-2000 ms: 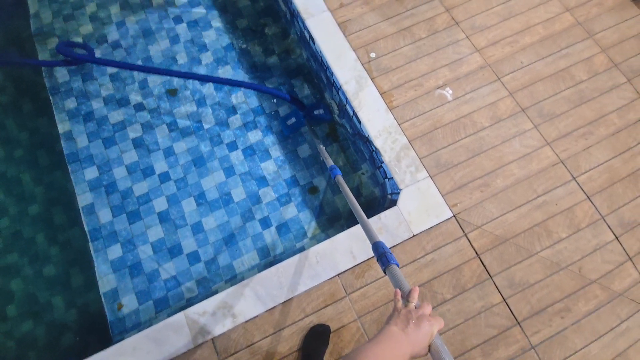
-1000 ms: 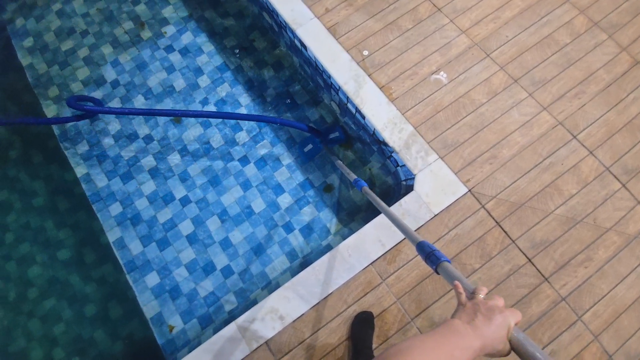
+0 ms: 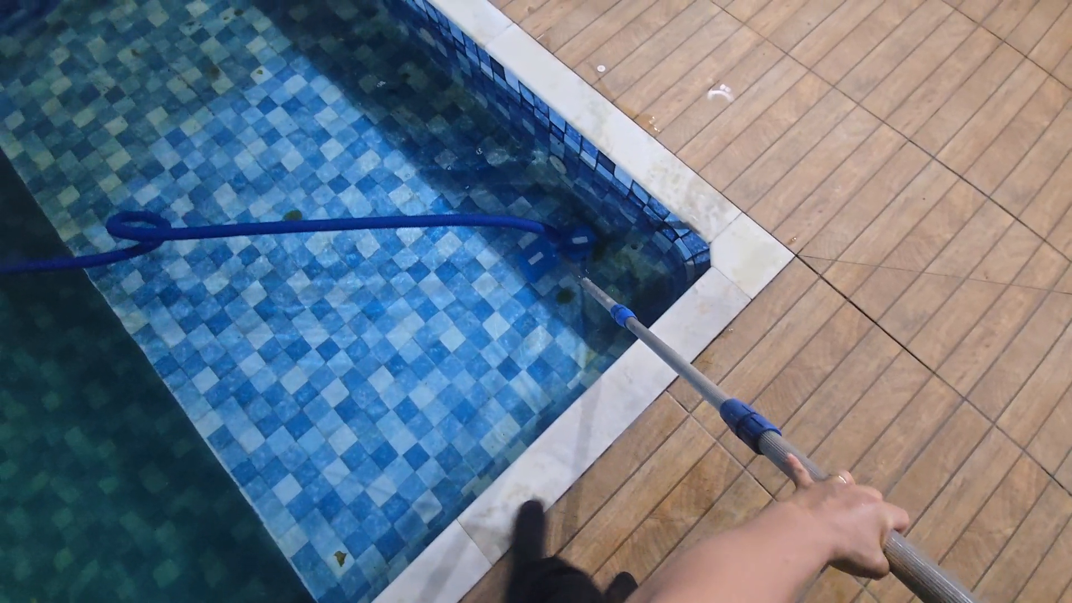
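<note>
My left hand (image 3: 850, 519), with a ring on one finger, grips a grey telescopic pole (image 3: 682, 364) with blue collars. The pole slants over the white pool coping (image 3: 578, 402) into the water. Its far end meets a blue pool vacuum head (image 3: 540, 258) under water near the corner, its details blurred by the water. A blue hose (image 3: 352, 224) runs left from the head and makes a small loop. My right hand is not in view; the pole's near end runs out of view at the lower right.
Blue mosaic tile (image 3: 360, 335) lines a shallow ledge beside darker, deeper water (image 3: 92, 452). Wood-look deck tiles (image 3: 904, 218) surround the coping. A black shape (image 3: 548, 569), too unclear to name, is at the bottom edge. Small dark specks lie on the ledge.
My left hand stays closed around the pole throughout. More of the black shape shows at the bottom. The view has shifted. The vacuum head remains near the pool corner.
</note>
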